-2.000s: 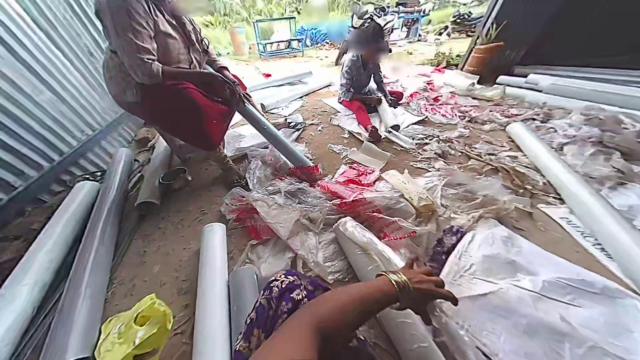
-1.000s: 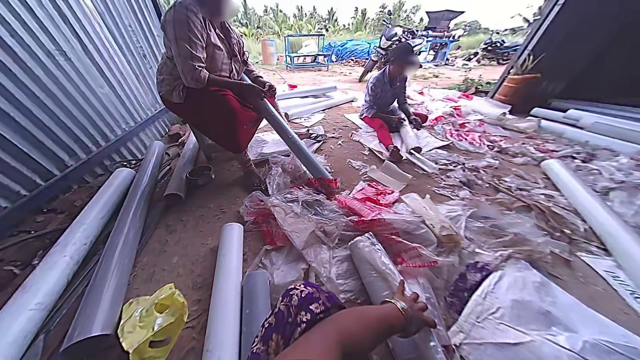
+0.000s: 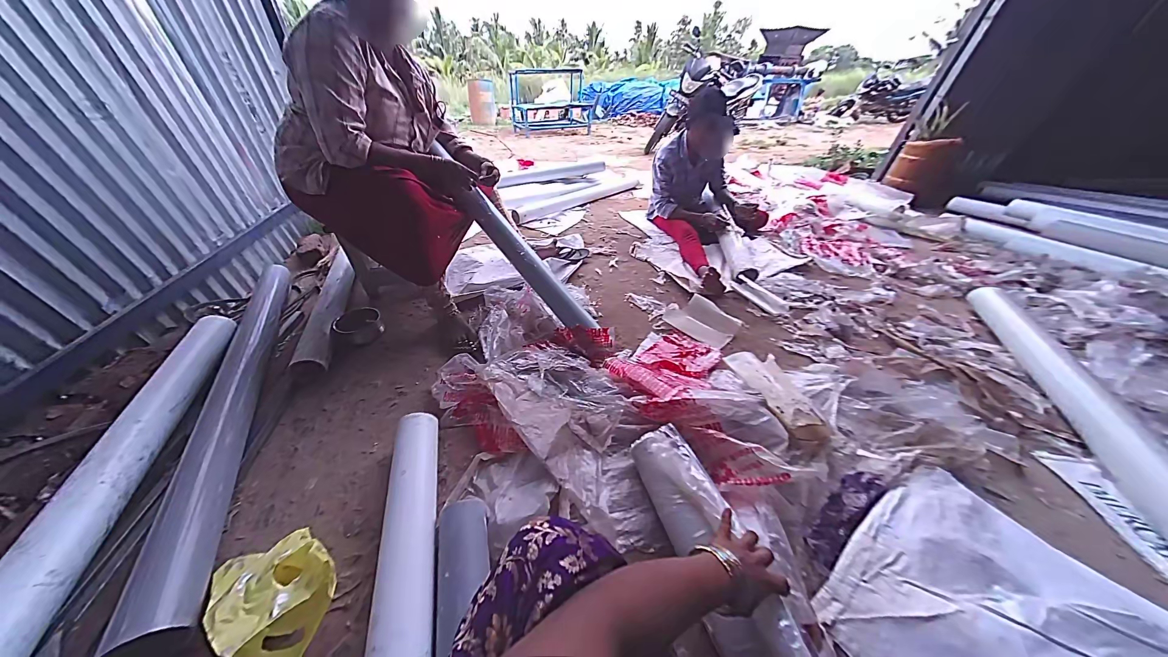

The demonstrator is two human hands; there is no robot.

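Observation:
A plastic-wrapped pale pipe [image 3: 680,493] lies between my knees, its far end pointing away from me. My left hand [image 3: 744,566], with bangles at the wrist, rests on the wrapped pipe near the bottom, fingers spread. Patterned purple cloth [image 3: 547,566] covers my left knee. Crumpled clear film [image 3: 566,411] and red-printed film [image 3: 671,360] surround the pipe's far end. A large white sheet [image 3: 967,575] spreads to the right of the hand. My right hand is out of view.
One person at the left holds a grey pipe [image 3: 529,255]; another sits farther back handling a pale piece. More pipes [image 3: 406,529] lie at the left, and a white pipe [image 3: 1077,401] at the right. A yellow plastic bag [image 3: 269,593], metal bowl [image 3: 359,326] and corrugated metal wall [image 3: 137,164] stand out too.
The view has shifted and tilted up. My left hand, earlier at the right edge of the wrapped pipe, now lies on its film.

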